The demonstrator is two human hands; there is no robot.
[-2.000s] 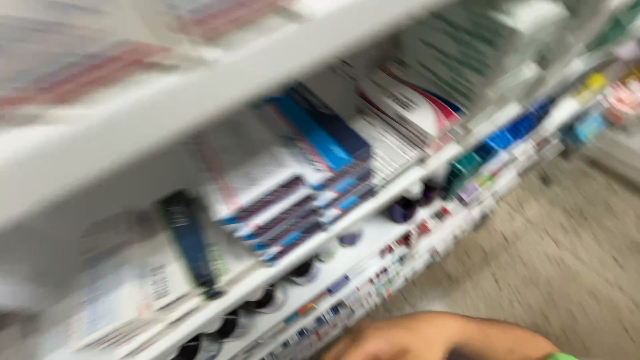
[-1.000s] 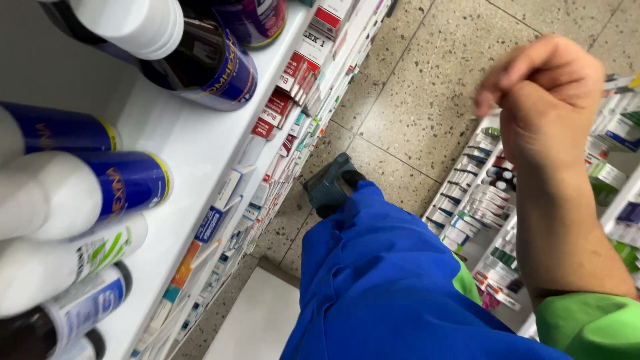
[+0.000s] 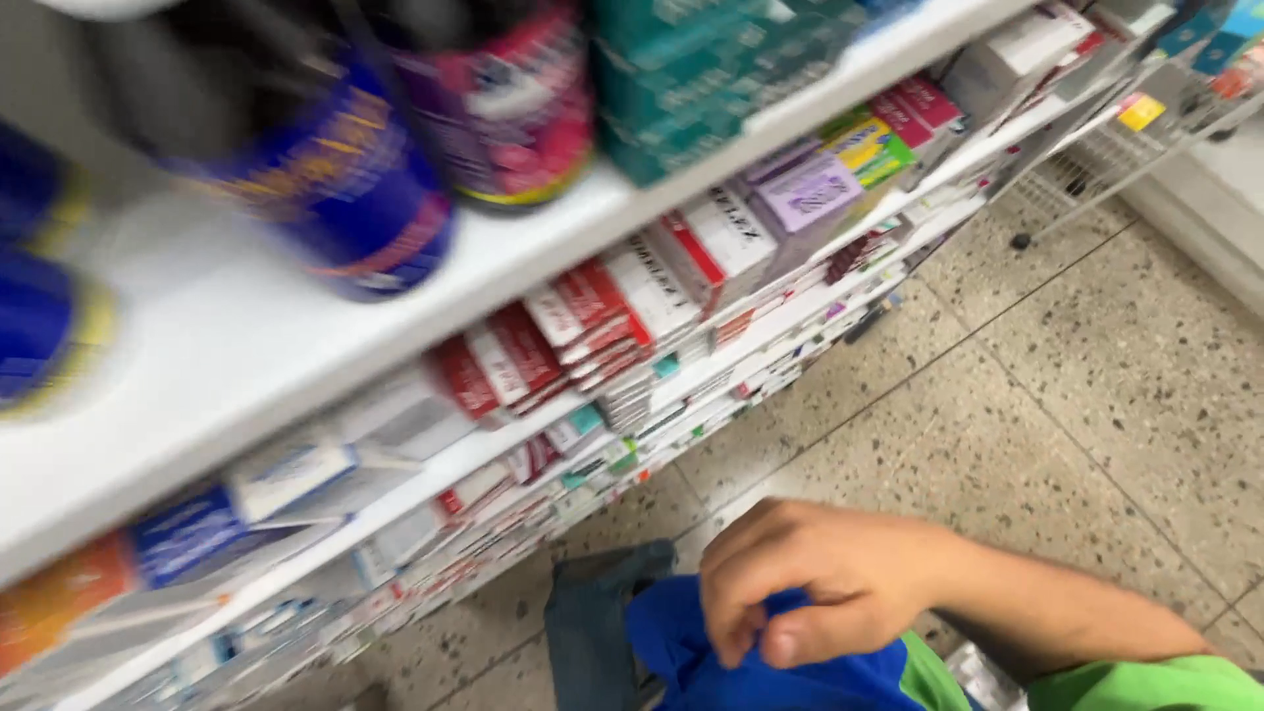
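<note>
My right hand (image 3: 810,583) is at the lower right, its fingers loosely curled, with a gap between thumb and fingers and nothing held. It hangs above blue cloth (image 3: 810,671), and a light green sleeve (image 3: 1145,681) covers the upper part of that arm. My left hand is out of view. Left of the hand, a lower shelf holds red and white medicine boxes (image 3: 592,306). Blurred on the upper shelf stand a dark bottle with a blue label (image 3: 365,197), a bottle with a pink and purple label (image 3: 513,109) and stacked teal boxes (image 3: 681,79).
White shelves (image 3: 296,346) run diagonally from lower left to upper right, with several lower tiers of small boxes. Speckled floor tiles (image 3: 948,425) lie to the right. A wire rack (image 3: 1096,178) on casters stands at the upper right. A grey-blue object (image 3: 592,622) is at the bottom.
My right hand, raised at the right a second ago, is now lower over the blue cloth. The view has swung considerably, with the shelves now slanting across it.
</note>
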